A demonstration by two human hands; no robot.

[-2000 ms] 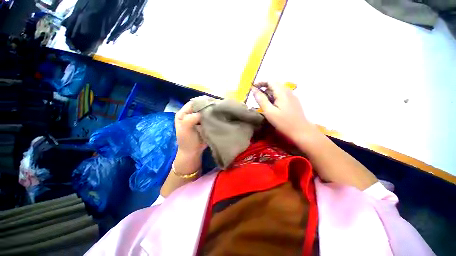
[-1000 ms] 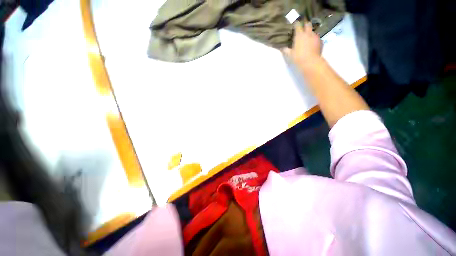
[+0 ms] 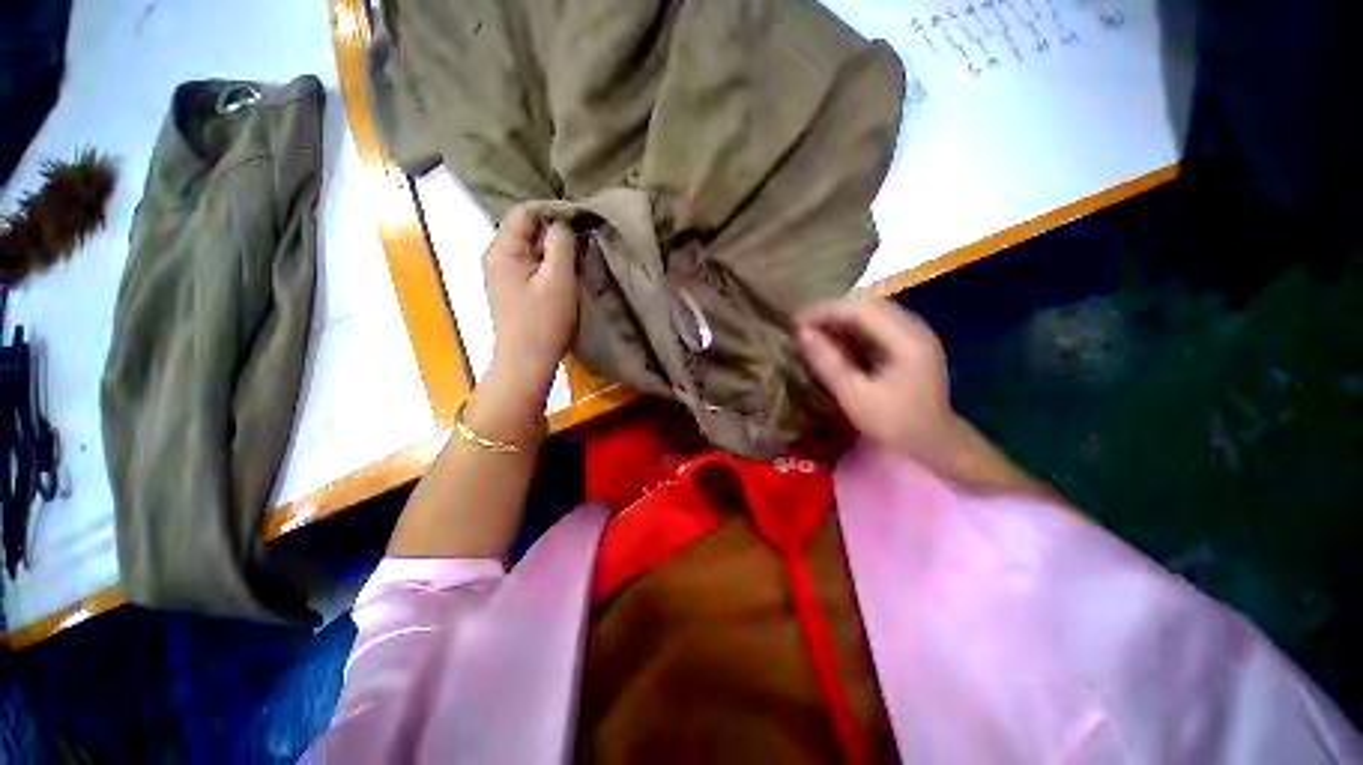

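A khaki garment (image 3: 748, 135) lies bunched on the table, its near end gathered at the table edge against the red apron. My left hand (image 3: 534, 292) pinches its waistband (image 3: 635, 247) between thumb and fingers. A pale loop (image 3: 695, 321) shows in the gathered opening. My right hand (image 3: 879, 366) is at the right side of the gathered cloth, blurred, fingers curled; whether it grips cloth is unclear. A second khaki garment (image 3: 217, 329) lies folded at the left with a pale loop at its top, its lower end over the table edge.
The white table (image 3: 1046, 165) has yellow-brown edging and handwritten marks at the back right. A brown fuzzy strip (image 3: 60, 212) and black cords (image 3: 27, 448) lie at the far left. Green floor (image 3: 1151, 374) shows at the right, with dark cloth above it.
The khaki garment has come from the back of the table to in front of me. My left hand is in view again, on its waistband. A folded garment now lies at the left.
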